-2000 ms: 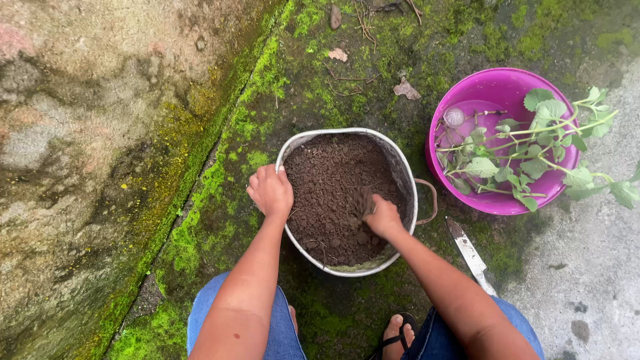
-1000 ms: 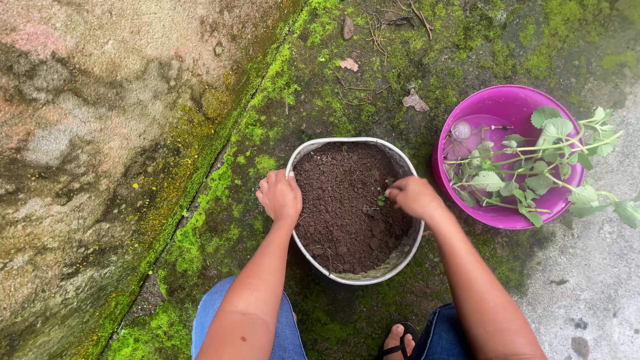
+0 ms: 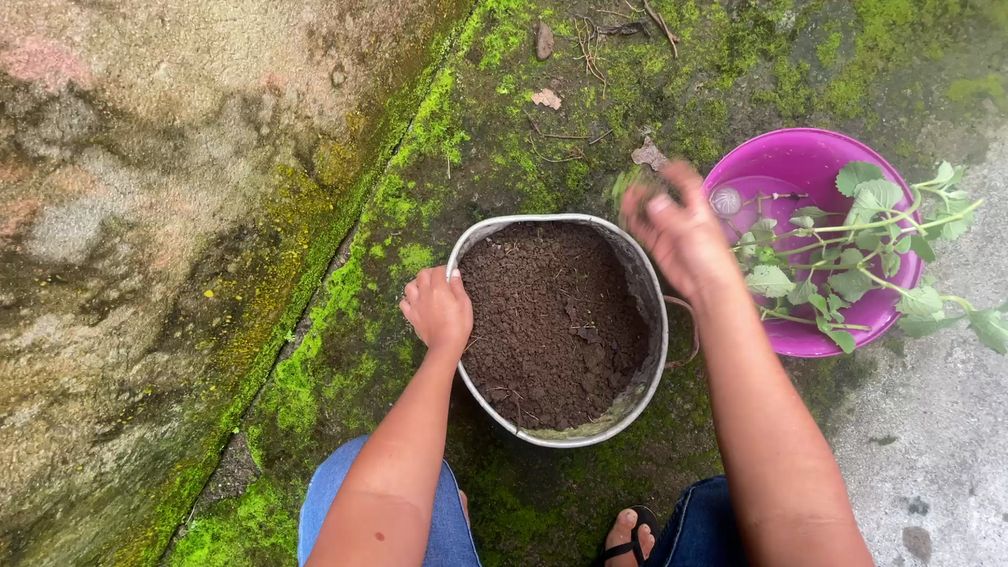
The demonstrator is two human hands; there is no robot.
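Note:
My left hand (image 3: 439,309) grips the left side of the rim of a round metal pot (image 3: 658,346), thumb at the inner edge. Dark brown crumbly soil (image 3: 551,323) with bits of root and dry leaf fills much of it. Blurred by motion, my right hand (image 3: 673,224) is raised beyond the pot's upper right edge, not touching the soil. A green blur shows at its fingertips; whether the fingers hold something cannot be told. Close by on the right, a magenta plastic basin (image 3: 819,142) holds leafy green cuttings (image 3: 854,236), several stems hanging over its side.
A stained, mossy wall or slab (image 3: 197,197) runs along the left. Dry leaves (image 3: 546,98), twigs and a small stone (image 3: 544,40) lie on the mossy ground above the pot. My sandalled foot (image 3: 630,539) and jeans are at the bottom.
My right hand was in the soil, then over it at a small green bit; it has moved up and right, out past the rim. The left hand has stayed on the rim.

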